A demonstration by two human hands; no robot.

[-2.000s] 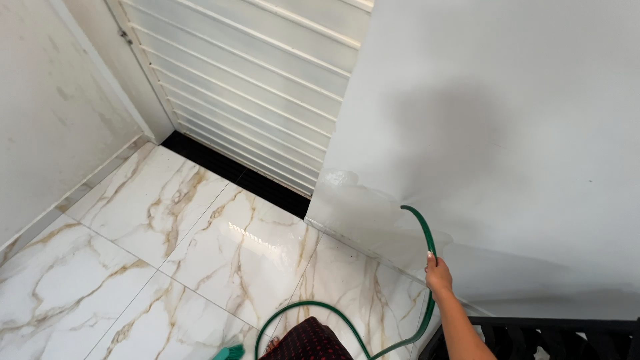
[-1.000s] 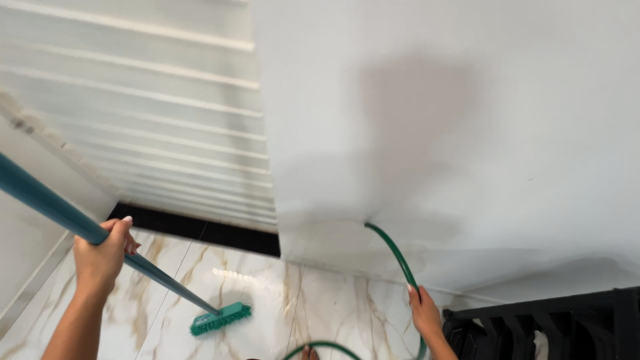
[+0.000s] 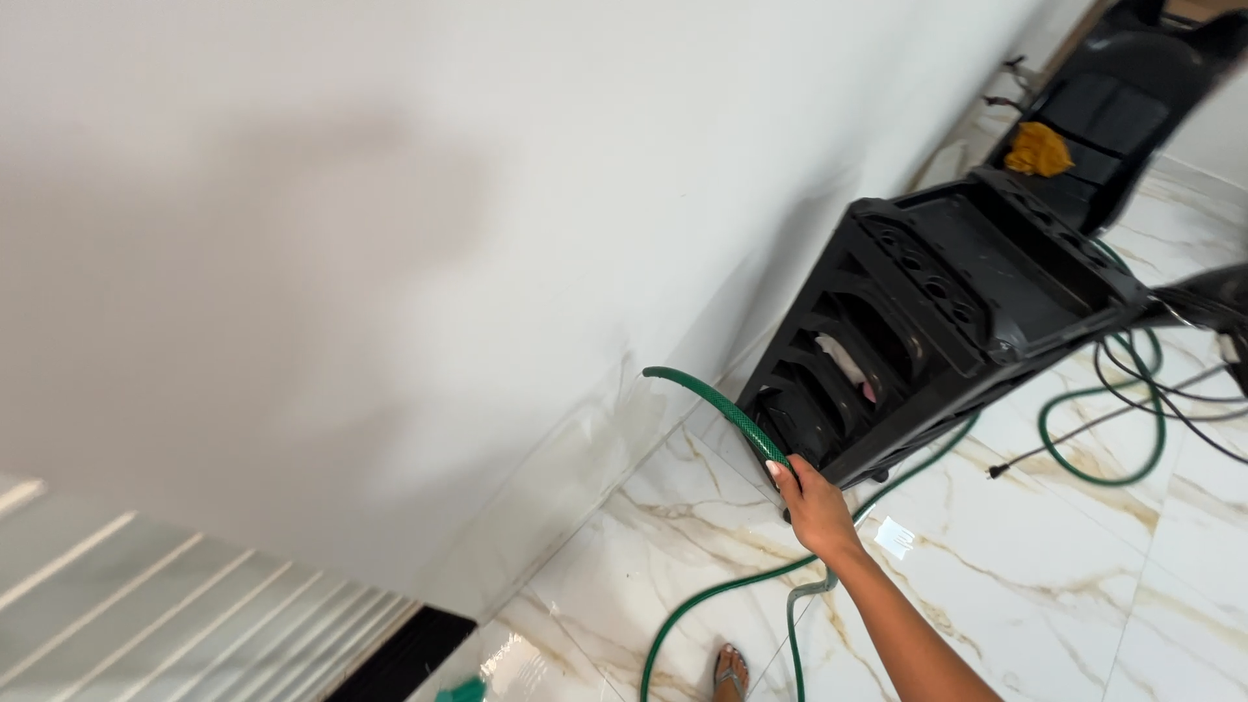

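Note:
My right hand grips a green garden hose a short way behind its open end. The hose end points at the lower part of the white wall, where the surface looks wet near the floor. Behind my hand the hose loops down over the marble-look tile floor. At the bottom edge, part of a green brush head shows on the floor. My left hand and the brush's handle are out of view.
A black plastic utility cart stands by the wall at right. Beyond it is a black chair with a yellow cloth. Dark cables and a plug lie near more hose. A slatted white door is at lower left; my sandalled foot is below.
The view has swung right, toward the cart. My left hand, seen on the brush handle one second ago, is out of view. My right hand still holds the hose.

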